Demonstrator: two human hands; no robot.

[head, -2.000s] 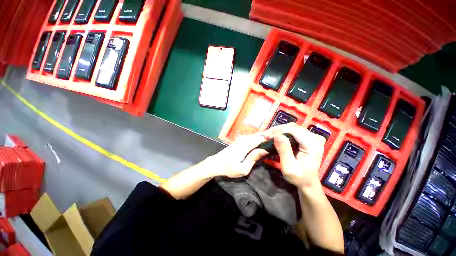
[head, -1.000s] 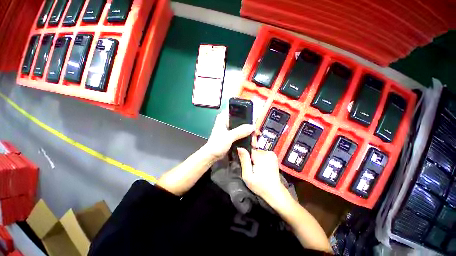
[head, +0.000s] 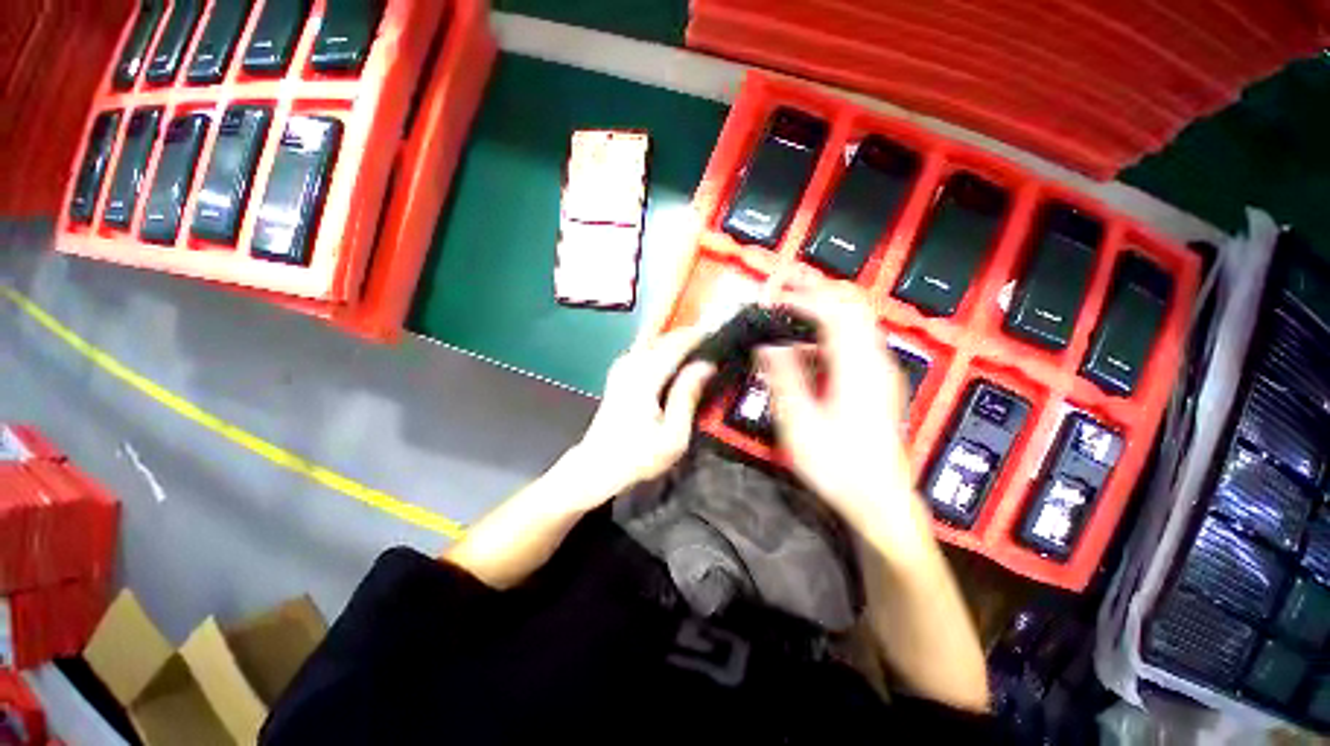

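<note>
My left hand (head: 642, 408) holds a dark phone (head: 744, 338) above the near left part of the red foam tray (head: 934, 338). My right hand (head: 839, 401) is at the same phone; it is blurred, and its fingers hide part of the phone. The tray's far row holds dark covered phones (head: 955, 245). Its near row holds open-back phones (head: 977, 452) with pale labels showing, partly hidden behind my right hand. The near row's leftmost pocket (head: 715, 299) shows no phone.
A lit smartphone (head: 601, 219) lies on the green mat (head: 503, 190). A second red tray (head: 204, 255) with covered phones is at the left. Black blister trays (head: 1254, 539) stand at the right. Red stacked trays (head: 992, 73) are behind. An open cardboard box (head: 219, 670) is at lower left.
The phone was turned upright in my left hand one second ago; now it lies tilted and my right hand has moved up onto it. The trays appear shifted slightly with the camera.
</note>
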